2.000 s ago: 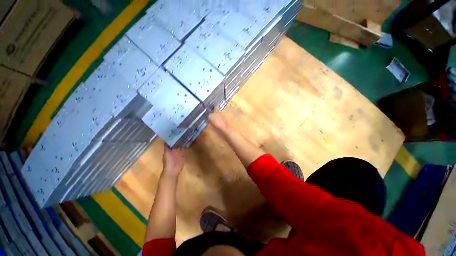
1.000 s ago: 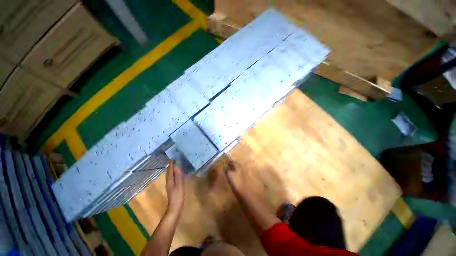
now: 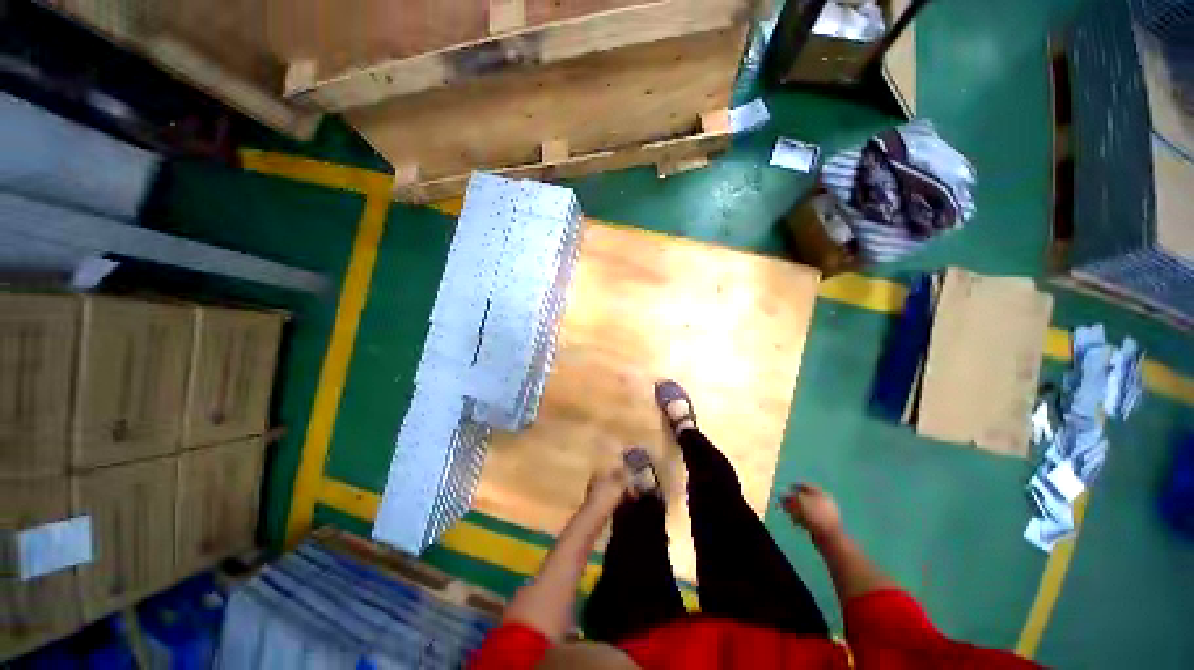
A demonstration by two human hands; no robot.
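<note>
Stacked rows of silver brackets [image 3: 504,288] with dotted tops stand along the left side of a plain tan pallet top board [image 3: 740,308]. The near end is stepped, with ridged sides showing. My left hand [image 3: 606,491] is over the board's near part, away from the rows, and looks empty. My right hand [image 3: 812,508] is out to the right over the green floor, fingers loosely curled, with nothing visible in it. Neither hand touches the brackets. My feet are on the board.
Wooden crates [image 3: 563,118] stand behind the board. Cardboard boxes [image 3: 125,393] are at left. A blue crate with a cardboard top [image 3: 985,360] and loose brackets [image 3: 1084,419] lie at right. Striped cloth [image 3: 904,190] sits at upper right. More stacked parts [image 3: 347,609] are at bottom left.
Both hands have come away from the near end of the rows; my right hand has swung far right. The view has turned and widened, showing my legs and the floor at right.
</note>
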